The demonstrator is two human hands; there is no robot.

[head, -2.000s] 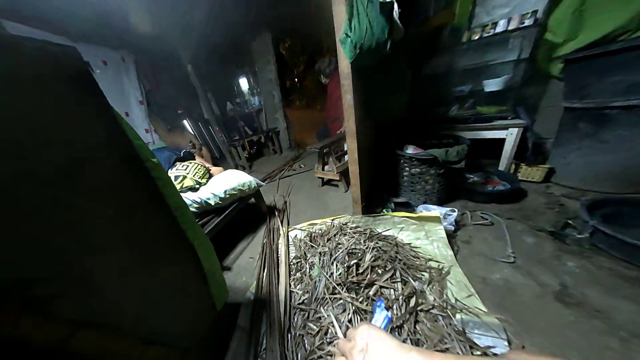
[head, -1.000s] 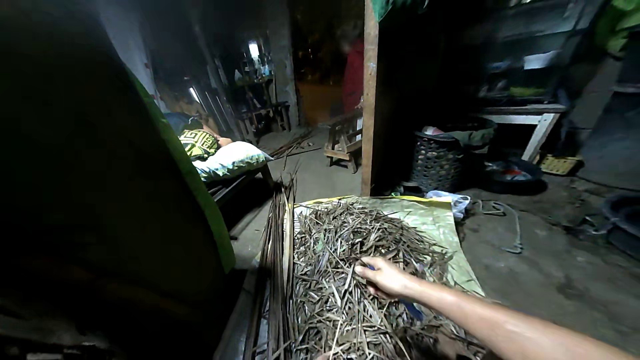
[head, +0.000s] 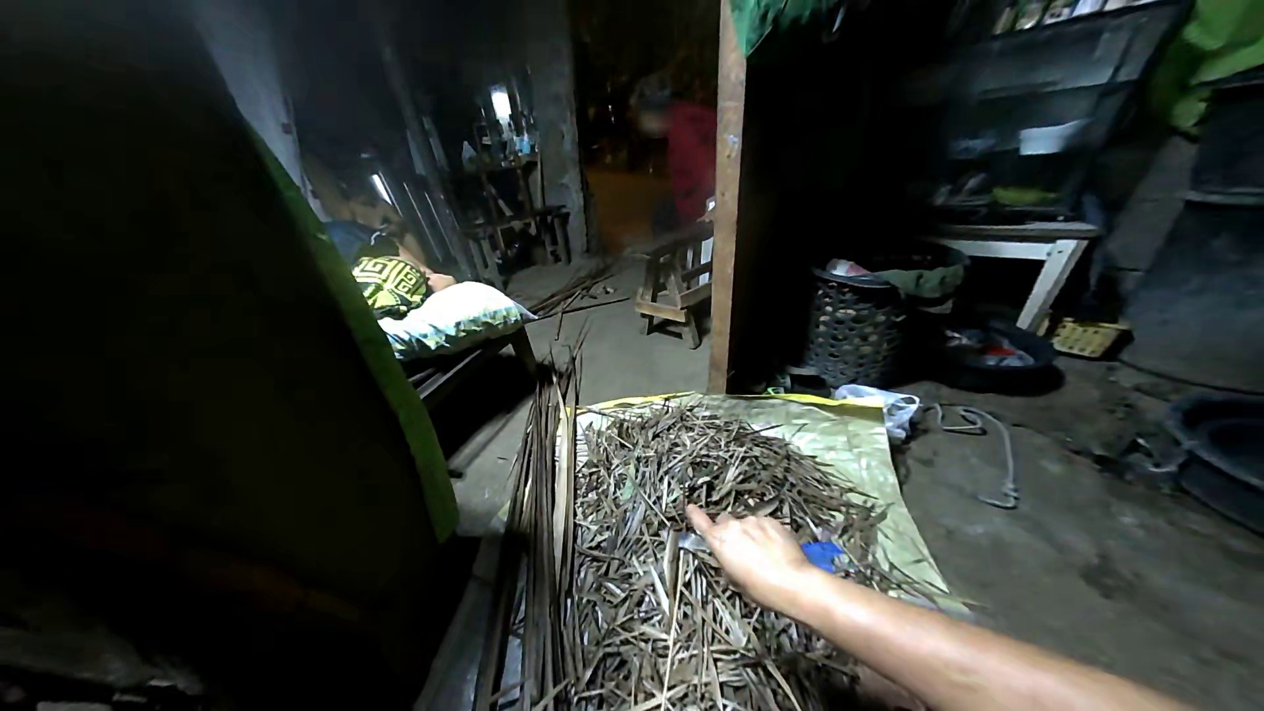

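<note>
My right hand [head: 752,551] reaches in from the lower right over a heap of short, dry leaf strips [head: 691,612], its fingers curled and low against the strips. A small pale, flat piece [head: 694,542] shows beside the fingers; whether the hand holds it cannot be told. Just beyond the wrist lies a blue object [head: 822,556], partly hidden by the arm and strips. Long dry strips [head: 538,523] lie in a bundle along the heap's left side. Beneath the heap is a pale yellowish sheet [head: 904,523]. My left hand is out of view.
A dark panel with a green edge [head: 420,464] stands close at left, past it a bed with a pillow [head: 459,318] and a person lying. A wooden post [head: 729,197], a small wooden stool [head: 671,301], a woven basket [head: 854,331], a rope [head: 1002,454] and dark basins are farther off.
Since two seconds ago my right hand has moved farther up over the heap. The blue object, earlier right beside the fingers, now shows by the wrist.
</note>
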